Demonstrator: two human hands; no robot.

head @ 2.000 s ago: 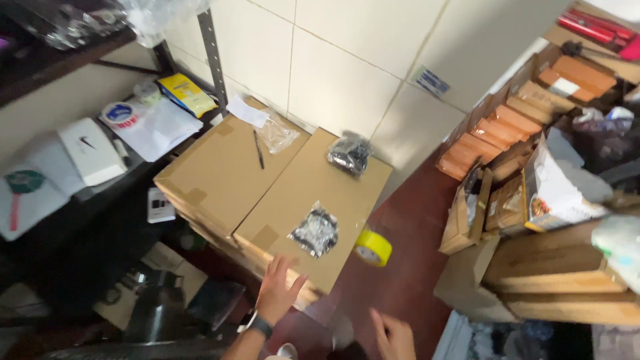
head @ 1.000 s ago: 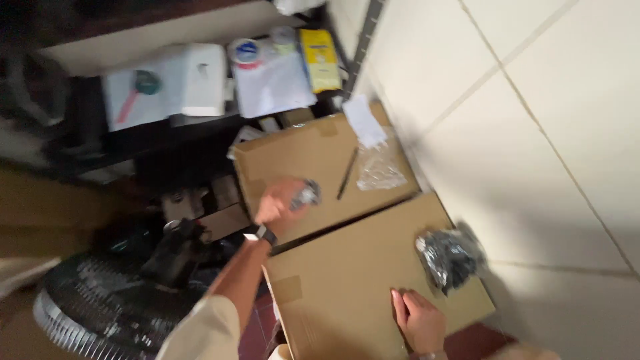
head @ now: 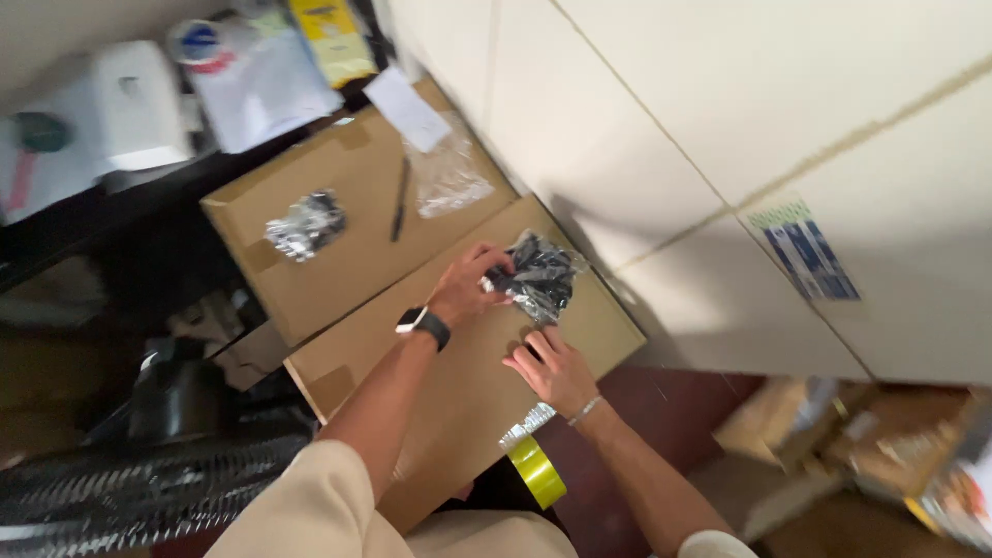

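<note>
A clear plastic bag of dark items point(head: 539, 275) lies near the far right corner of the closer cardboard box point(head: 434, 387). My left hand point(head: 471, 285), with a watch at its wrist, has its fingers at the bag's left edge; whether they grip it is unclear. My right hand point(head: 552, 370) is just below the bag, its fingers curled near the bag's lower end. On the other cardboard box point(head: 341, 271) lie a smaller clear packet with dark contents point(head: 308, 225), a black pen point(head: 401, 200), an empty-looking clear bag point(head: 449, 174) and a white paper point(head: 408, 108).
A roll of yellow tape point(head: 537, 471) hangs at the closer box's near edge. A black fan point(head: 155, 480) stands at lower left. The dark shelf point(head: 116, 194) holds a white box point(head: 139, 105) and packets. Opened cartons point(head: 783, 426) are at lower right, beyond a tiled wall point(head: 697, 116).
The smaller packet was on the closer box two seconds ago and now lies on the other box. My left hand has left it and moved to the larger bag. The view has shifted widely.
</note>
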